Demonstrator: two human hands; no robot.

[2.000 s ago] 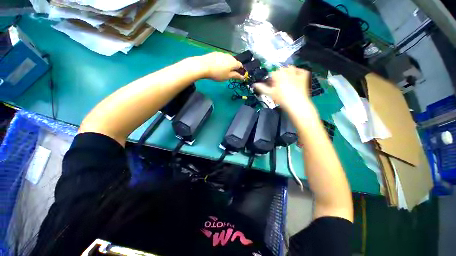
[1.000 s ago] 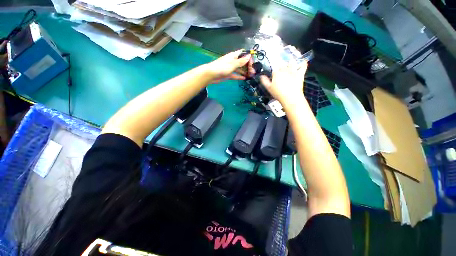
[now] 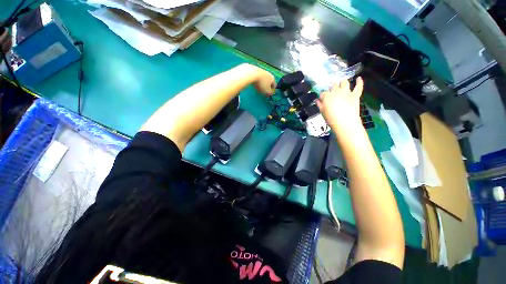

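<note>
Small black plug-in adapters (image 3: 300,91) stand in a row on a white power strip (image 3: 317,126). Thin black test leads (image 3: 280,117) with yellow bits lie tangled left of them. My left hand (image 3: 261,81) is curled at the left of the row; its fingertips are mostly hidden, so its hold is unclear. My right hand (image 3: 341,104) is at the right of the row with fingers apart, its thumb close to an adapter. Dark grey corded units (image 3: 282,154) lie along the bench's front edge, one more (image 3: 234,133) to their left, with thick cords hanging off.
A blue instrument box (image 3: 44,47) stands far left. Paper and cardboard sheets (image 3: 172,25) lie at the back left, cardboard pads (image 3: 444,161) at the right. Shiny clear bags (image 3: 316,58) lie behind the adapters. A blue film-lined basket (image 3: 72,125) is at lower left.
My hands, earlier close together at the thin leads, are now apart on either side of the adapters. The raised lead with the yellow bit is down. The view has shifted slightly.
</note>
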